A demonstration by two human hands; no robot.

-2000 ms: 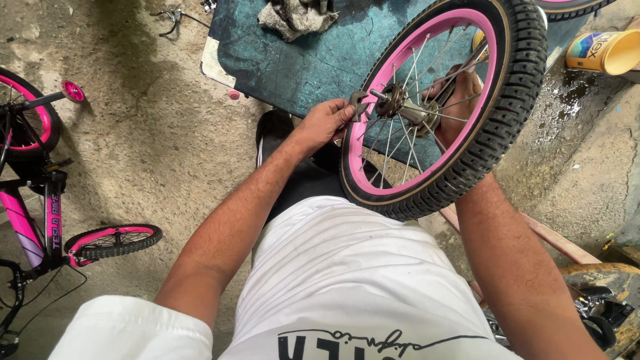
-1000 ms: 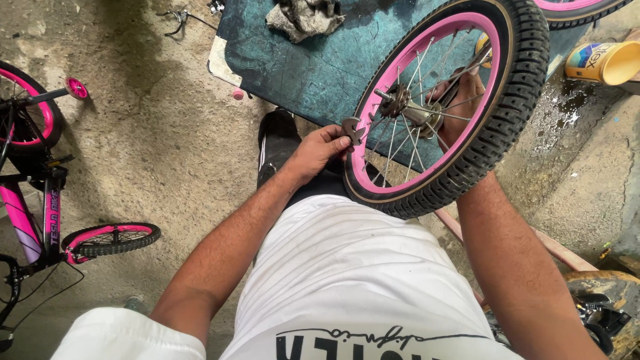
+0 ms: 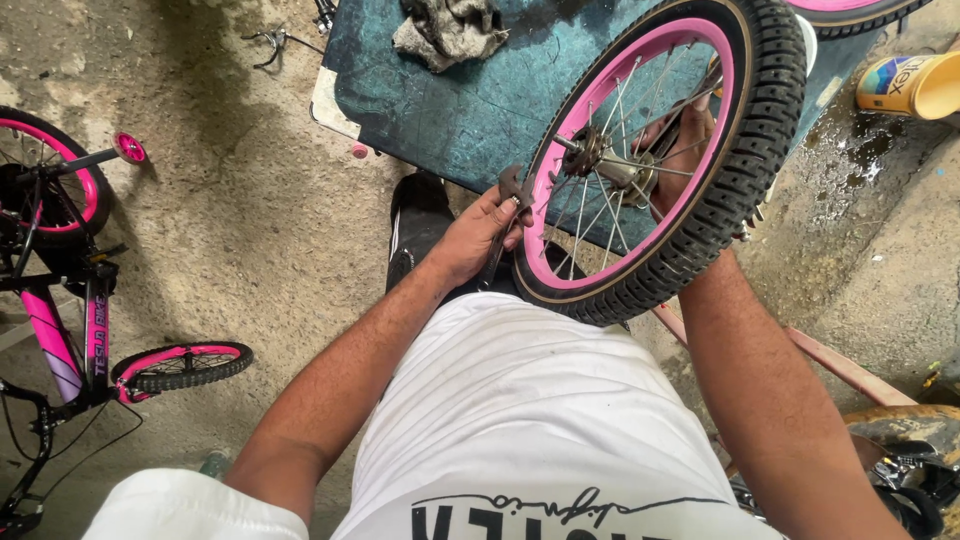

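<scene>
My left hand [image 3: 484,234] grips an adjustable wrench [image 3: 512,196] by its handle, jaws up, just left of the rim. The bicycle wheel [image 3: 757,142], with a pink rim and knobby black tire, stands tilted over the table's front edge. Its metal hub [image 3: 619,172] has a threaded axle end sticking out to the left. My right hand [image 3: 684,154] is on the far side of the wheel, partly hidden by rim and spokes, closed around the handle of a dark metal tool [image 3: 664,139] near the hub. The far end of that tool is hard to make out.
A dirty rag [image 3: 450,34] lies on the worn blue-green table [image 3: 420,112]. Another wheel [image 3: 847,15] is at the top right, near a yellow bucket [image 3: 892,86] on the wet floor. A pink and black bicycle [image 3: 96,322] lies at left. A brake lever [image 3: 274,45] is on the floor.
My left hand has drawn back from the axle with the wrench, which now points upward beside the rim. My right hand stays behind the wheel.
</scene>
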